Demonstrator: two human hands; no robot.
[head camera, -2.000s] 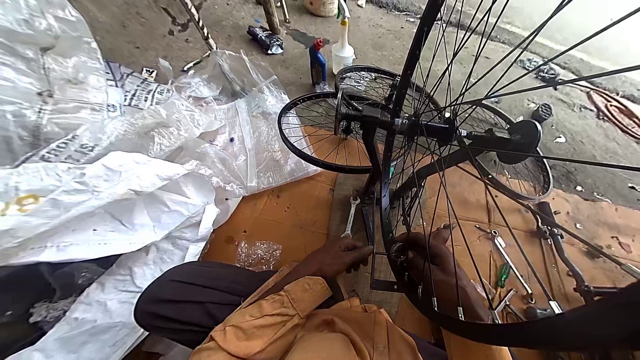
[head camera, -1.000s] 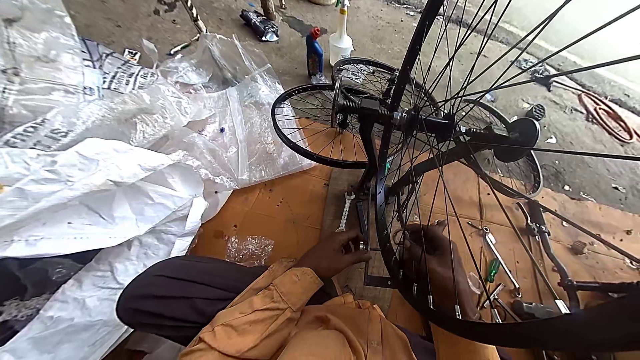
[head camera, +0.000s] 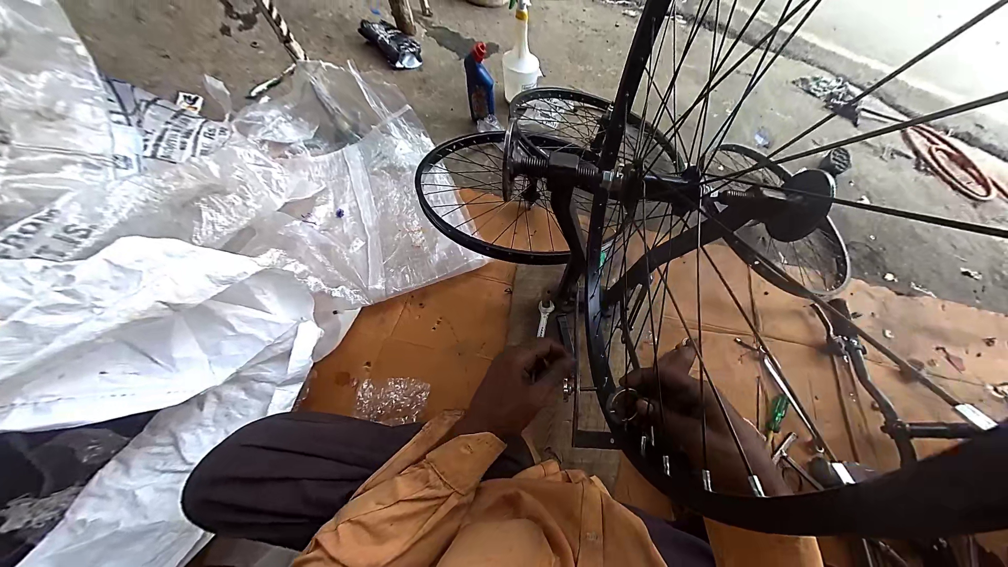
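Observation:
A large black spoked wheel (head camera: 602, 331) stands upright in front of me, joined to a black metal frame (head camera: 669, 256). My left hand (head camera: 524, 382) is at the left of its rim, fingers curled, close to a small bolt (head camera: 567, 386) on a flat metal bracket (head camera: 594, 439); whether it holds anything cannot be told. Behind the spokes my right hand (head camera: 677, 394) has its fingers bent beside a small metal ring (head camera: 624, 404) at the rim; its grip is partly hidden. An open-end wrench (head camera: 544, 317) lies just beyond my left hand.
Clear plastic sheeting (head camera: 394, 197) and a white sack (head camera: 157, 331) spread at left. Smaller spoked wheels (head camera: 472, 250) lie behind the frame. A blue bottle (head camera: 479, 87) and a spray bottle (head camera: 520, 67) stand beyond. A green-handled screwdriver (head camera: 776, 415) and other tools rest on the cardboard (head camera: 913, 378) at right.
My left hand has drawn back from the wrench and bracket, its fingers now curled upward near the rim. My right hand stays behind the spokes.

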